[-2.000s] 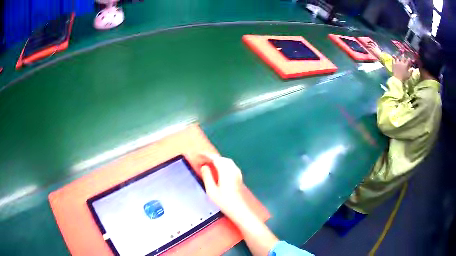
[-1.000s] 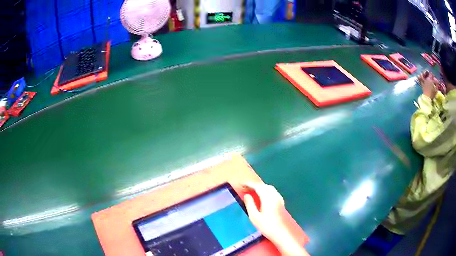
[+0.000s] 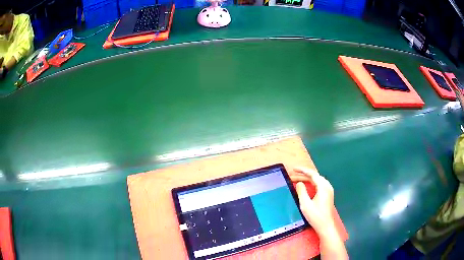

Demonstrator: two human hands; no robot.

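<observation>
A black-bezelled tablet (image 3: 239, 213) lies on an orange-red foam pad (image 3: 152, 203) in front of me. Its lit screen shows a dark number keypad, a teal panel and a pale strip. A small white tab (image 3: 183, 227) is at its left short edge. My right hand (image 3: 318, 200) rests on the pad at the tablet's right edge. Its thumb and fingers are curved but apart, with red pad showing between them, and the tips are close to the bezel. Whether they touch it is hard to tell. My left hand is not in view.
More orange pads with dark tablets (image 3: 386, 78) lie at the right on the green bench (image 3: 203, 96). A keyboard-like device (image 3: 145, 21) and a pink pig-faced base (image 3: 213, 17) stand at the back. A person in yellow (image 3: 18, 40) is at far left; another's yellow clothing shows at right.
The view has swung left, so the surroundings sit further right. The screen changed from a pale page with a blue round symbol to the keypad. My right hand stays at the tablet's right edge.
</observation>
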